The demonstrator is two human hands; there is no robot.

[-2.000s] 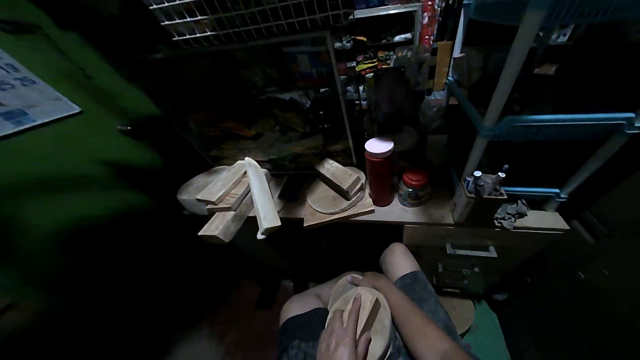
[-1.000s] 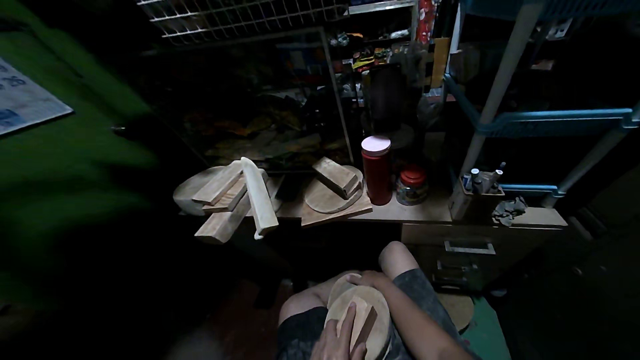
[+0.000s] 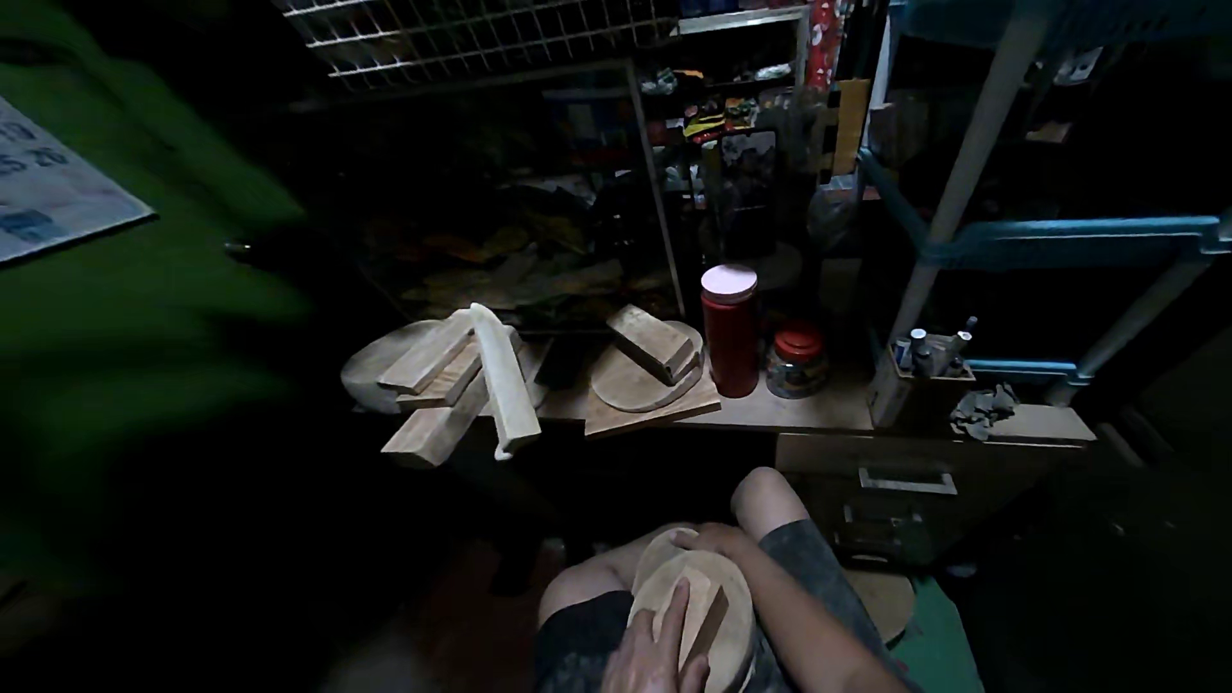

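On my lap lies a round wooden board (image 3: 736,587), with a second pale round piece (image 3: 657,558) partly visible beyond it. A rectangular wooden block (image 3: 705,616) rests on the board. My left hand (image 3: 659,647) holds this block, one finger extended along its top and the thumb at its near end. My right hand (image 3: 717,541) grips the far edge of the round pieces; its thumb is hidden. Ahead on the bench, another wooden block (image 3: 650,339) sits on a round board (image 3: 616,380), above a flat wooden piece (image 3: 664,416).
Several wood pieces (image 3: 510,395) are stacked at the bench's left, some overhanging its edge. A red canister (image 3: 731,337), a red-lidded jar (image 3: 797,364) and a pen holder (image 3: 914,390) stand farther right. Drawers (image 3: 905,481) lie below. A blue-tiered rack (image 3: 1088,231) stands right.
My left hand has shifted slightly down and left, and more of the block on the lap board shows. My right hand stays at the far edge.
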